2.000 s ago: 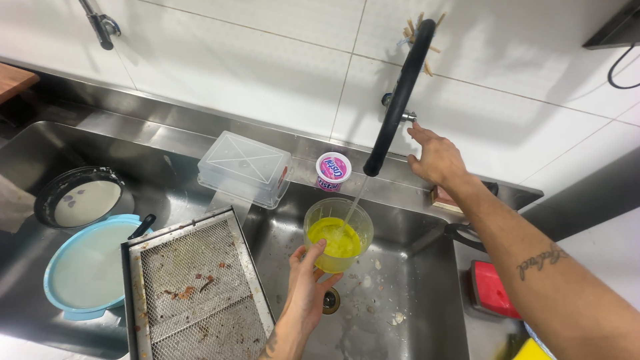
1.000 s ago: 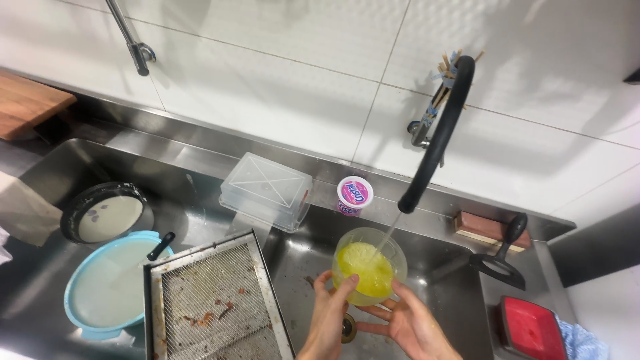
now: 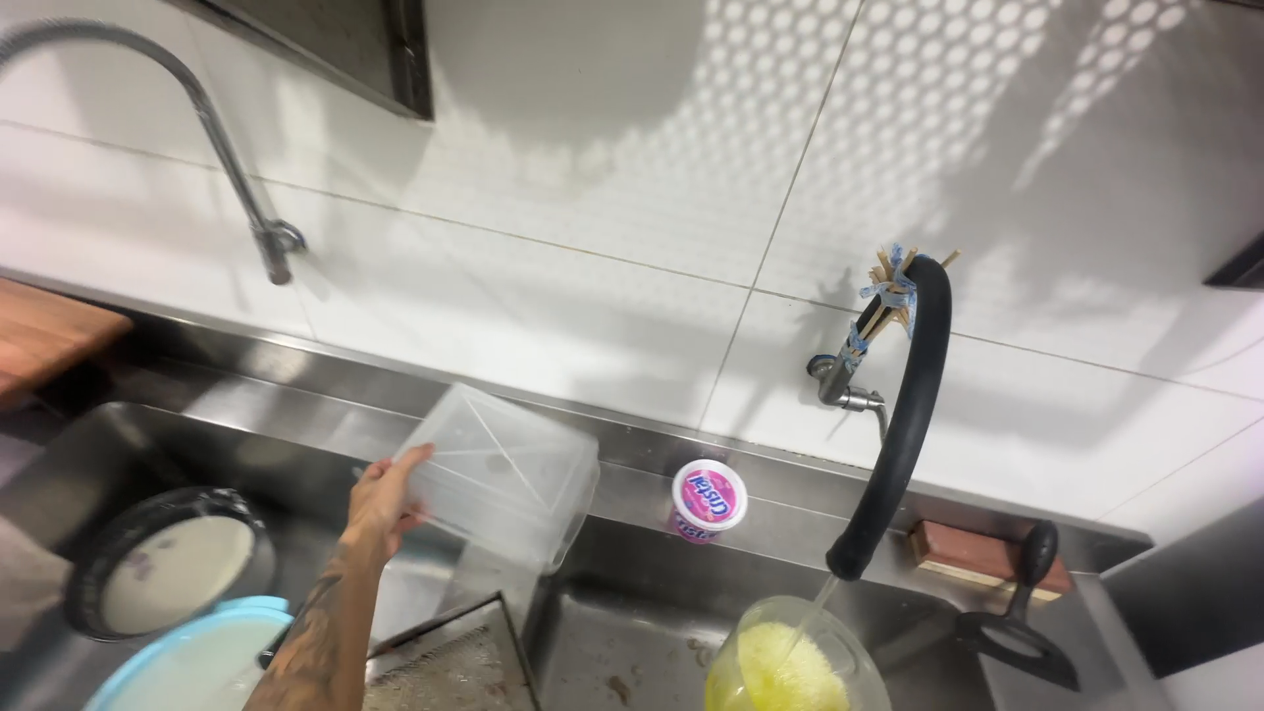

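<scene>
My left hand [image 3: 387, 499] grips the left side of a clear plastic container [image 3: 504, 474], which is tilted over the divider between two steel sink basins. My right hand is out of view. Water runs from the black hose of a faucet [image 3: 904, 425] into a clear plastic tub [image 3: 800, 662] of foamy yellow liquid, cut off by the bottom edge. A pink and white lidded tub [image 3: 709, 499] stands on the ledge behind the basin.
In the left basin are a black-rimmed pan [image 3: 178, 573] and a light blue bowl [image 3: 202, 657] of whitish liquid. A dirty metal mesh filter [image 3: 454, 662] lies beside them. A reddish block [image 3: 987, 558] and a black utensil [image 3: 1017, 632] rest on the right ledge.
My left hand has left the yellow-liquid tub and taken hold of the clear container, which rested on the ledge. My right hand has gone out of view. The view has tilted up.
</scene>
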